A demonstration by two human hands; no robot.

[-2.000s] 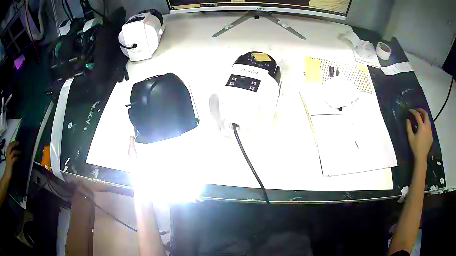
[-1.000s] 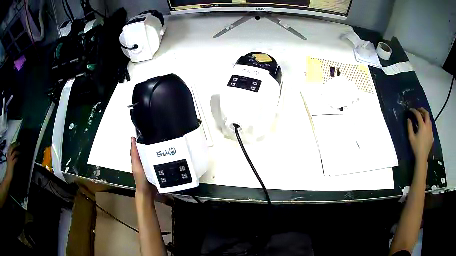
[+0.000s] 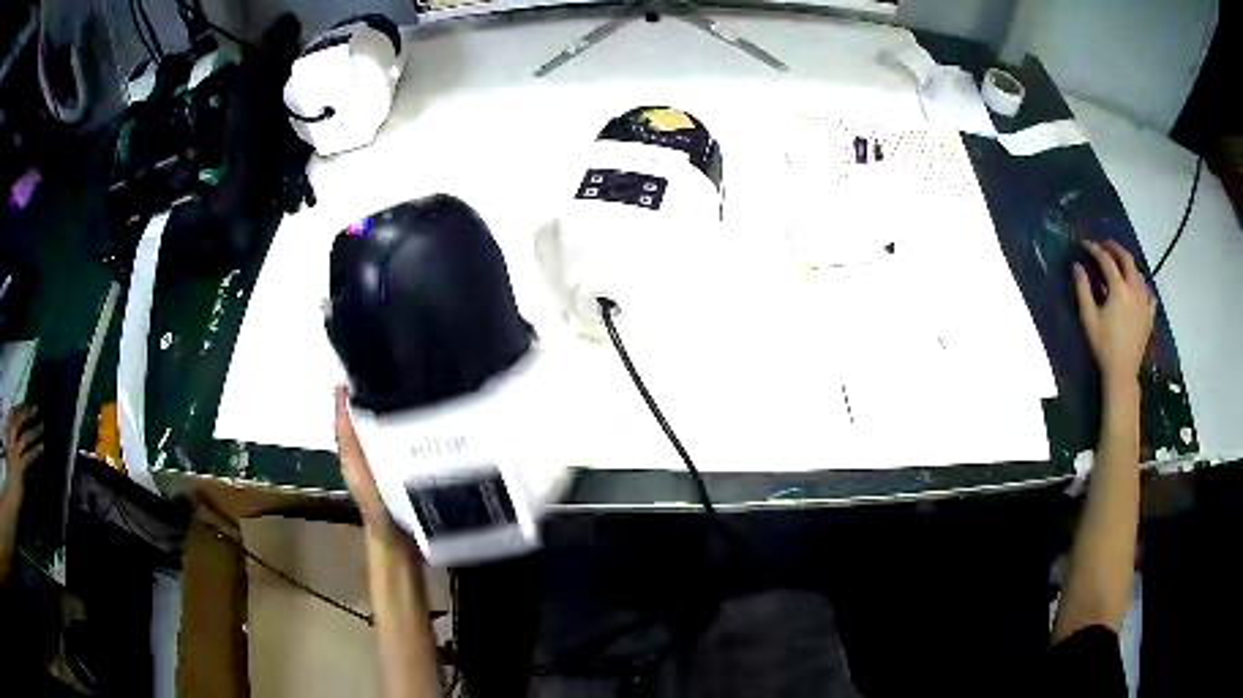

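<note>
A dual-lens PTZ camera, with a black rounded head above a white body, is at the table's front left edge. It looks slightly blurred, and a small purple-red glow shows at the head's upper left. My left hand holds it by the left side of its white body; most of the fingers are hidden behind it. The fixed lens panel faces me. My right hand rests over a dark computer mouse on the dark mat at the far right.
A second camera stands mid-table, its black cable crossing the front edge. A third camera is at the back left. A monitor stand, tape roll and printed sheet lie beyond. An open cardboard box is below; another person's hand shows far left.
The bright white glare from the held camera is gone, and its lower body has swung slightly down. The whole view has shifted a little. My right hand stays on the mouse.
</note>
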